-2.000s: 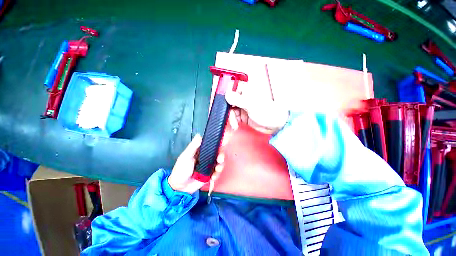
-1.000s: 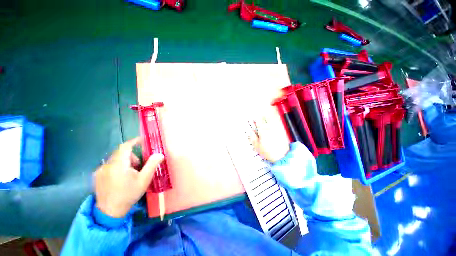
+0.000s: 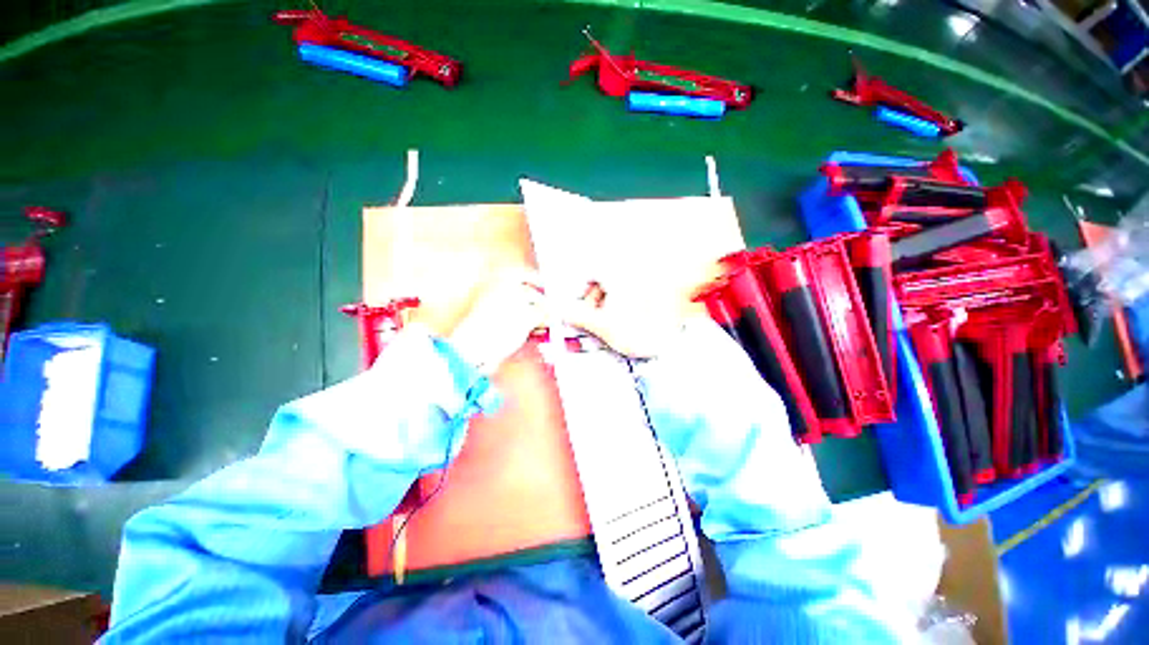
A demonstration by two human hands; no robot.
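Observation:
The long white strip sheet (image 3: 617,466) with rows of black bars lies over the salmon work mat (image 3: 485,466), its near end hanging over the mat's front edge. My left hand (image 3: 510,315) and my right hand (image 3: 624,321) meet on the sheet's upper part, washed out by glare. The fingers of both hands close on the sheet there; whether a strip is between them I cannot tell. A red handle shell (image 3: 378,325) lies at the mat's left edge, partly hidden behind my left sleeve.
Several red-black shells (image 3: 806,334) stand in a row right of the mat. A blue crate (image 3: 920,435) heaped with shells is beyond them. A light-blue bin (image 3: 120,403) with white pieces is at left. Handle subassemblies (image 3: 674,91) lie along the back.
My left hand has let go of the red shell and moved right to the strip sheet. The sheet has moved up over the mat, with my right hand now beside my left.

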